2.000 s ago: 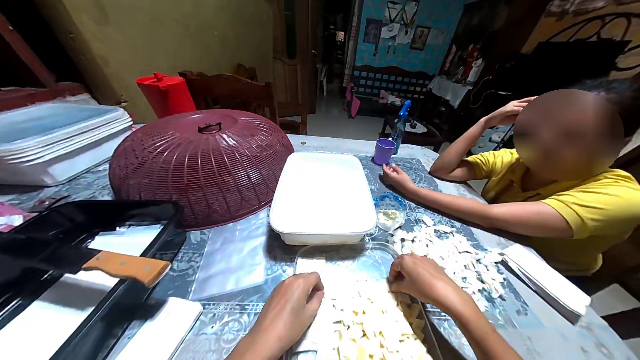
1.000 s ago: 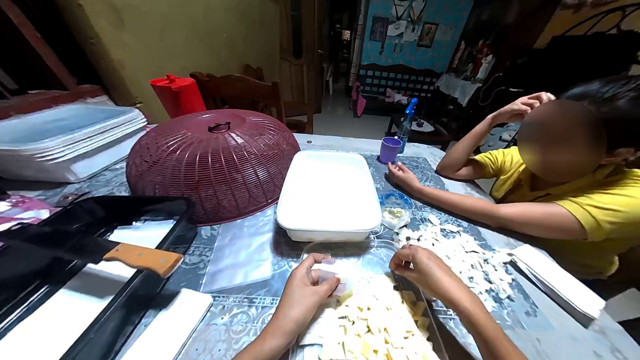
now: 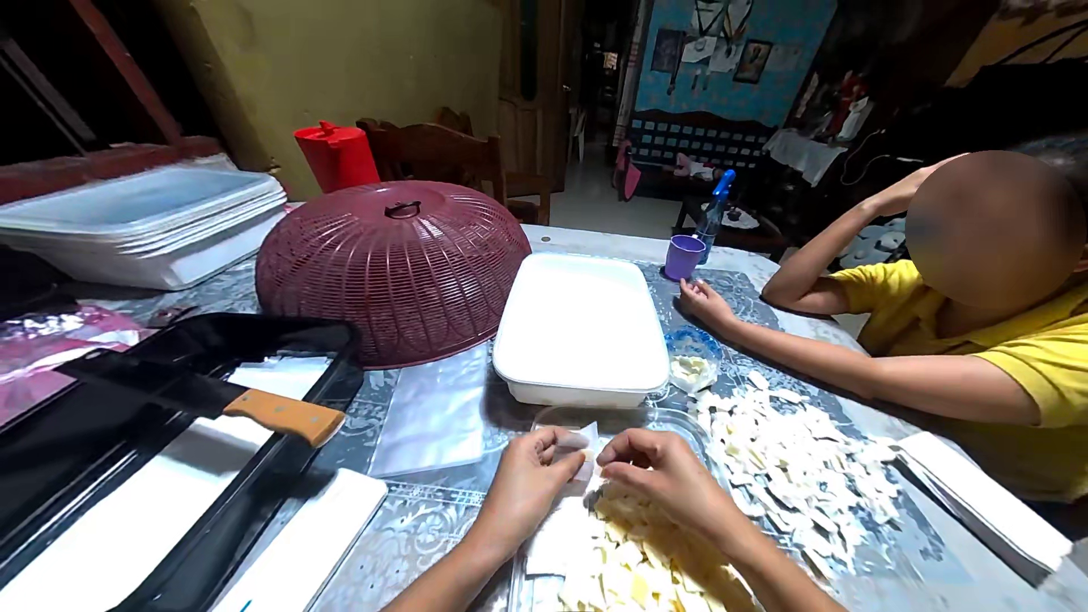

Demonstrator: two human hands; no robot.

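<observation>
My left hand (image 3: 537,472) holds a small piece of thin white paper (image 3: 586,442) between thumb and fingers. Close beside it, my right hand (image 3: 653,463) has its thumb and fingertips pinched near the paper; a small pale yellowish bit shows between the hands. Both hands are over a clear plastic container (image 3: 671,418) with many pale yellow cut pieces (image 3: 637,565) and white paper slips (image 3: 552,535) at its left side. Right of it lies a heap of small white wrapped or folded pieces (image 3: 790,459). A lidded white tub (image 3: 582,327) stands just beyond my hands.
A maroon mesh food cover (image 3: 391,272) stands left of the tub, near a plastic sheet (image 3: 433,408). A knife (image 3: 285,414) rests across a black tray (image 3: 340,340). Stacked white trays (image 3: 144,229) stand behind. At right, a person's forearm (image 3: 799,353) lies near a purple cup (image 3: 683,257).
My two hands have come closer together over the container, with the paper piece held up between them. The other person's hand stays near the cup.
</observation>
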